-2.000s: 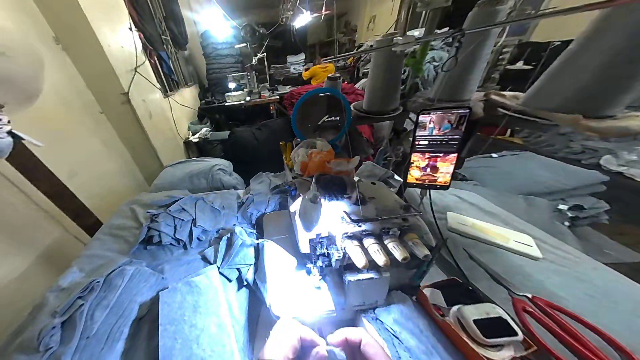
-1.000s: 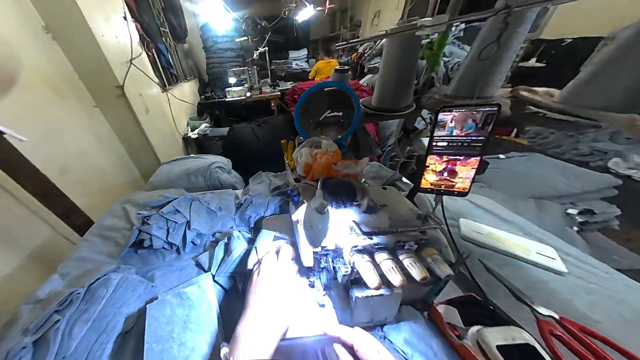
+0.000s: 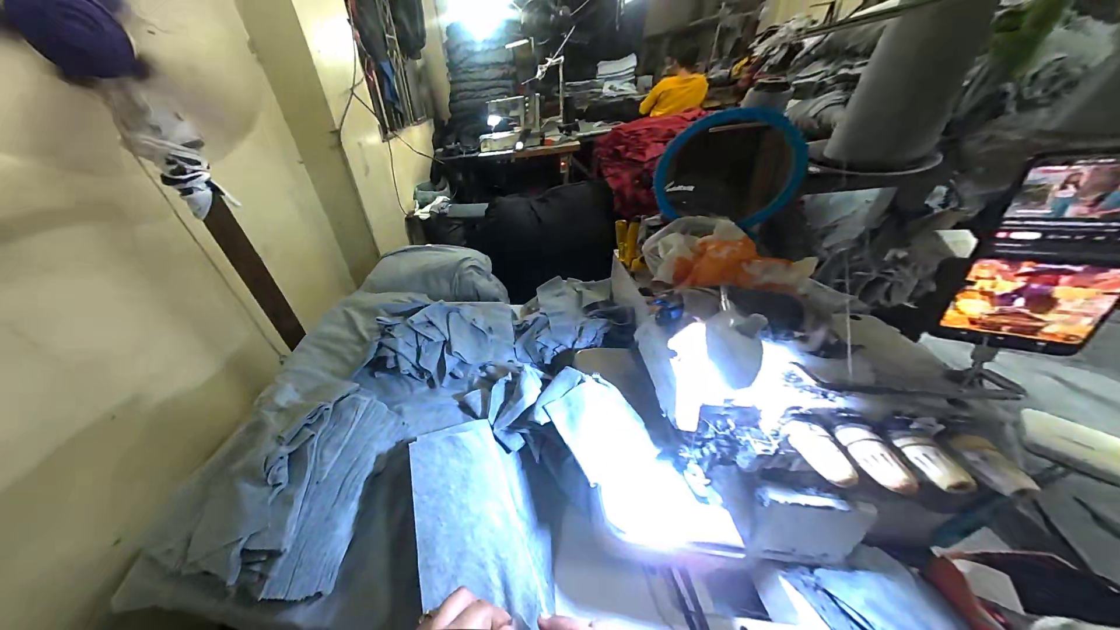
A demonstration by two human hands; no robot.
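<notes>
At the bottom edge, my left hand (image 3: 465, 610) touches the near end of a light blue denim panel (image 3: 477, 516); its fingers are bent, and the frame cuts off the rest. Only a bit of my right hand (image 3: 564, 622) shows, at the panel's lower right corner. Whether either hand grips the cloth is hard to tell. Right of the panel stands an overlock sewing machine (image 3: 726, 437) under a glaring lamp. Another denim piece (image 3: 604, 429) lies across the machine's bed, partly washed out by the light.
Stacked denim pieces (image 3: 328, 499) and a denim heap (image 3: 446, 337) lie left. A phone (image 3: 1032, 254) on a holder, a white power bank (image 3: 1072, 446) and more denim (image 3: 884, 586) are at right. Behind are a blue-rimmed round object (image 3: 731, 166) and a person in yellow (image 3: 675, 94).
My left hand has come back from the machine's bed to the near end of the denim panel. A denim piece now lies over the bed. The view has swung left.
</notes>
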